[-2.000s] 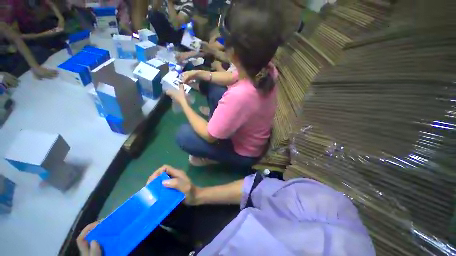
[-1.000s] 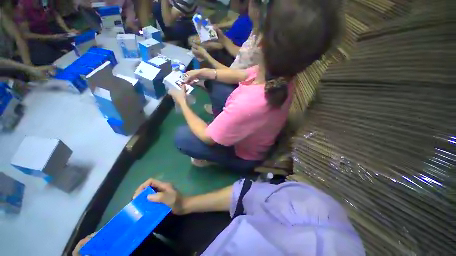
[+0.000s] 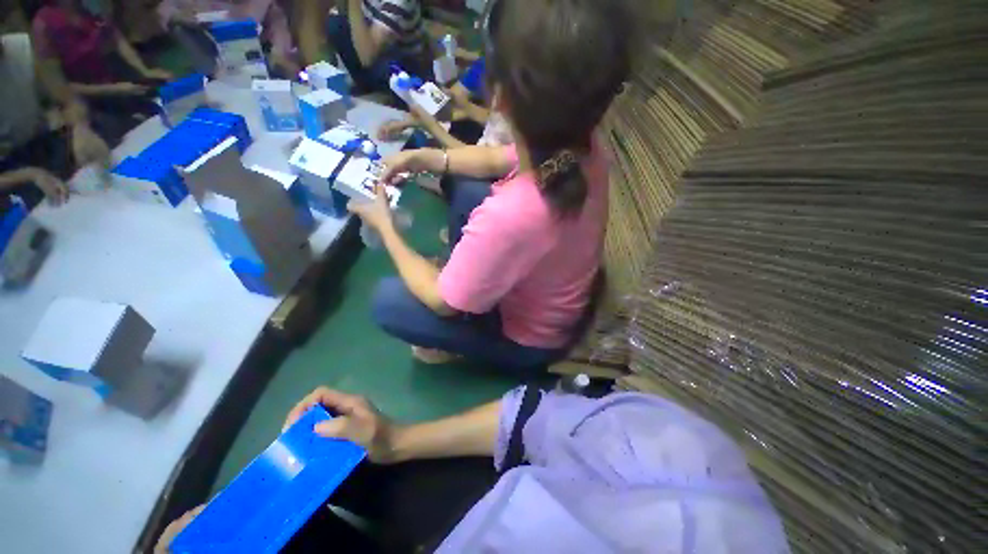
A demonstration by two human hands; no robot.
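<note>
A plain bright blue carton (image 3: 271, 487) is held tilted over my lap, its long face up with a glossy highlight. My right hand (image 3: 345, 424) grips its upper right end, thumb on top and fingers at the edge. My left hand (image 3: 179, 530) is at its lower left end, mostly cut off or hidden, with only some fingers visible. The underside of the carton is hidden.
The long white table (image 3: 119, 249) is at my left, with an open carton (image 3: 244, 222), a white-topped carton (image 3: 89, 341) and blue cartons (image 3: 179, 152). A person in pink (image 3: 520, 249) sits ahead. Stacked brown cardboard (image 3: 823, 249) fills the right.
The blue carton and my hands sit slightly lower and further left in view than at first. The person in pink leaned nearer, then back, still handling a small white box.
</note>
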